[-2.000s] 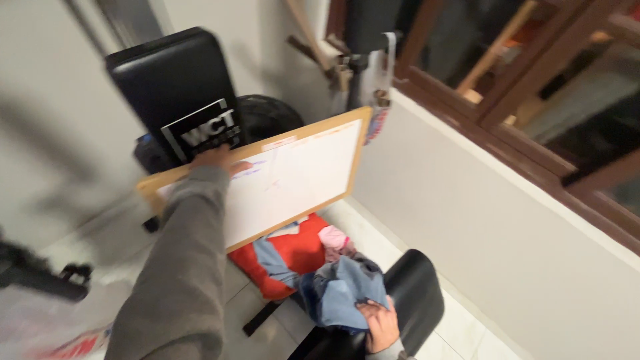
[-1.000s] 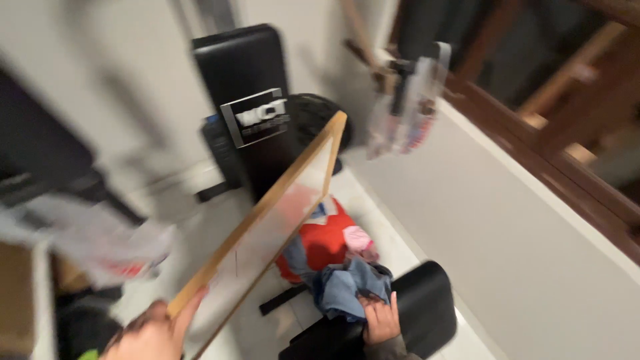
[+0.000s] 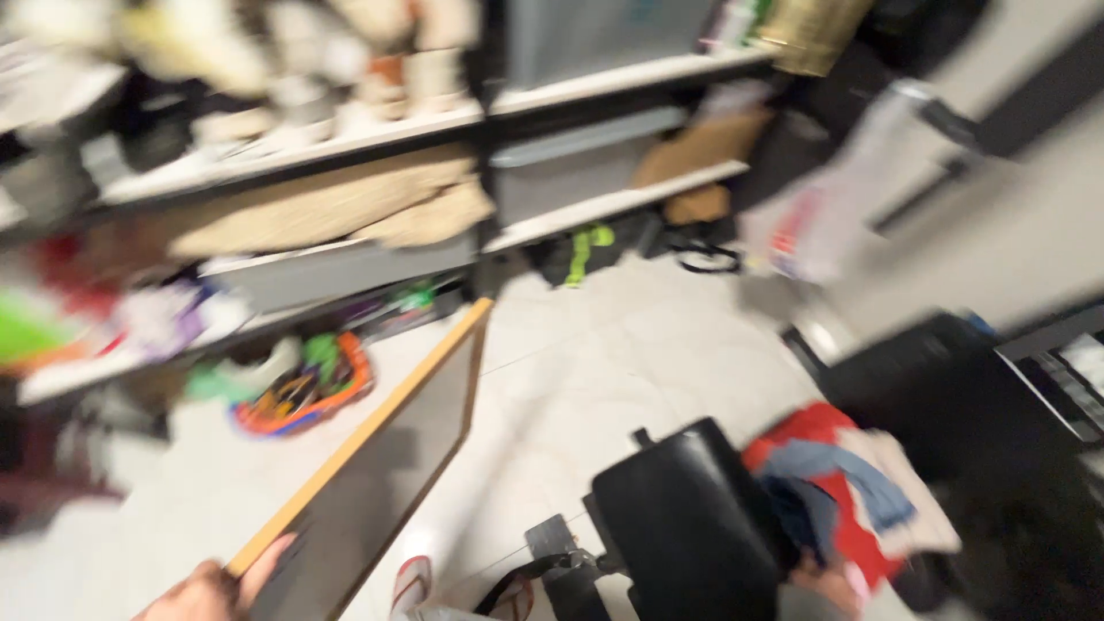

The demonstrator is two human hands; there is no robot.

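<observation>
My left hand (image 3: 216, 591) grips the edge of a wood-framed whiteboard (image 3: 379, 466), which is tilted and reaches forward over the floor at the lower left. At the lower right, my right hand (image 3: 828, 582) is at a pile of clothes, its fingers partly hidden and blurred. Blue cloth (image 3: 841, 474), red cloth (image 3: 811, 427) and pale cloth (image 3: 906, 509) make up the pile. Beside the pile is the black padded seat (image 3: 690, 517) of an exercise bench.
Shelves (image 3: 586, 207) with bins and loose items stand ahead and to the left. An orange-rimmed basket (image 3: 349, 388) of small things sits on the floor below them. A plastic bag (image 3: 819, 216) hangs at the right. My sandalled foot (image 3: 412, 582) shows at the bottom.
The whiteboard has swung away from the black backrest to the left, held in my left hand. My right hand stays at the clothes. The view has turned strongly left towards the shelves.
</observation>
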